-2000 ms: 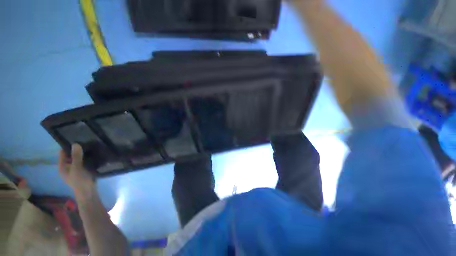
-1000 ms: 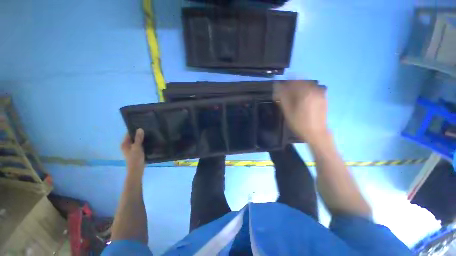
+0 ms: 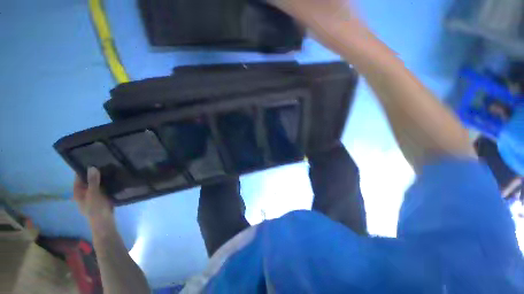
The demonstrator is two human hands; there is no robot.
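A long black phone tray is tilted in front of me, its left end lower. Dark glossy smartphones lie in several of its pockets. My left hand grips its lower left corner, thumb on top. More black trays show just behind it. My right hand reaches to another black tray at the top. That hand is blurred and partly cut off by the top edge, so its fingers and any hold are unclear.
Blue floor with a yellow line at the upper left. A blue stool-like frame stands at right, with part of a person in blue at the right edge. A red object and a wooden box-like thing are at lower left.
My right hand has moved from the held tray's right side up to the far tray. The view has shifted and tilted. A pocket that looked phoneless two seconds ago now shows a dark phone.
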